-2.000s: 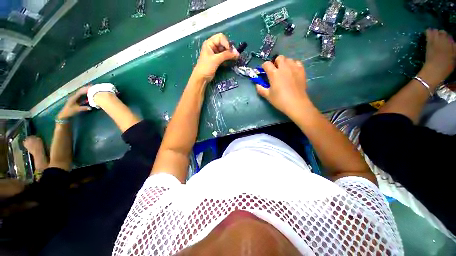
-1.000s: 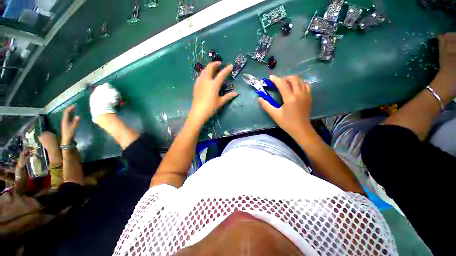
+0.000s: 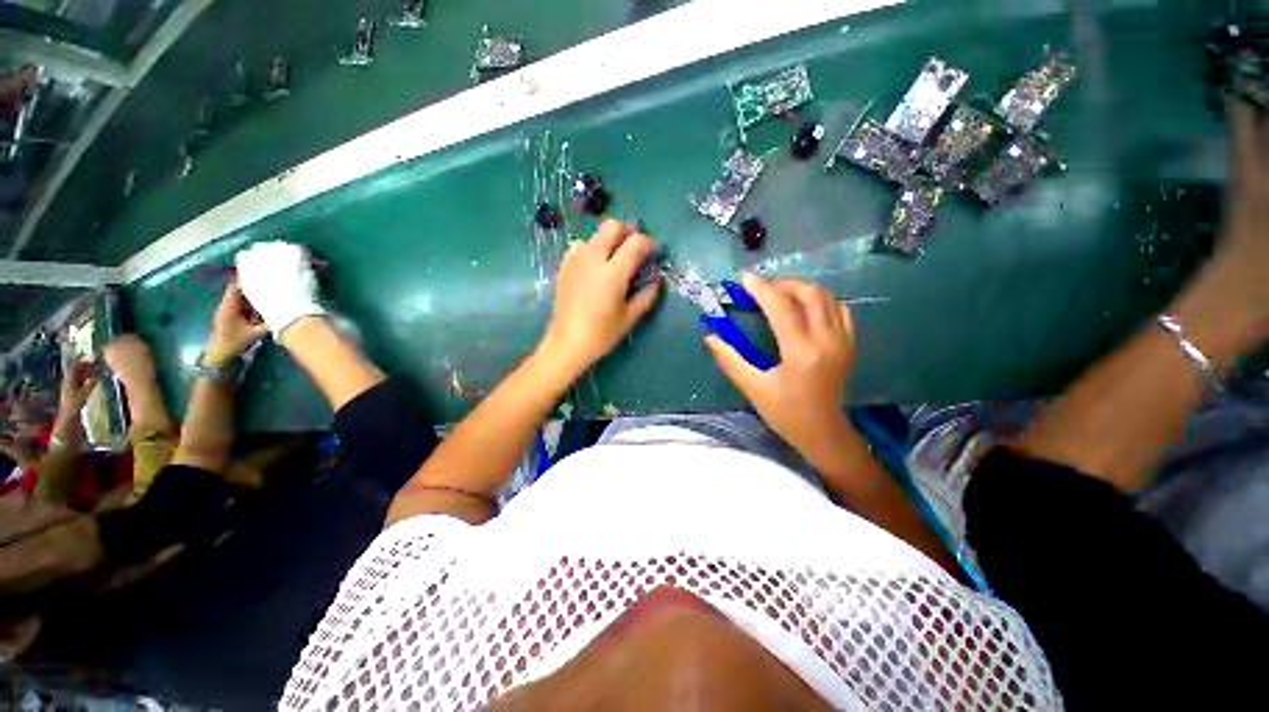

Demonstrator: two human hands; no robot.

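My bare right hand [image 3: 796, 341] holds the blue-handled cutters [image 3: 738, 334], their silver jaws pointing left toward my left hand. My bare left hand [image 3: 603, 289] has its fingers curled over a small circuit board, of which only a dark speckled bit [image 3: 649, 273] shows at the fingertips, close to the jaws. Beyond my hands lies a grey circuit board [image 3: 729, 187] with a small dark round part [image 3: 753, 232] beside it. Two more dark parts [image 3: 590, 193] lie past my left hand. Whether the jaws touch the board is too small to tell.
A cluster of grey boards [image 3: 958, 143] lies at the upper right, a greener board [image 3: 771, 95] nearer the middle. Fine pale strips [image 3: 540, 209] lie on the green bench. A white rail [image 3: 459, 111] runs behind. A white-gloved hand [image 3: 280, 285] is at left, a neighbour's arm [image 3: 1176, 341] at right.
My left hand, open above the bench a second ago, has closed over a board. The cutters have moved slightly down, close to it. The neighbour's arm at right has shifted.
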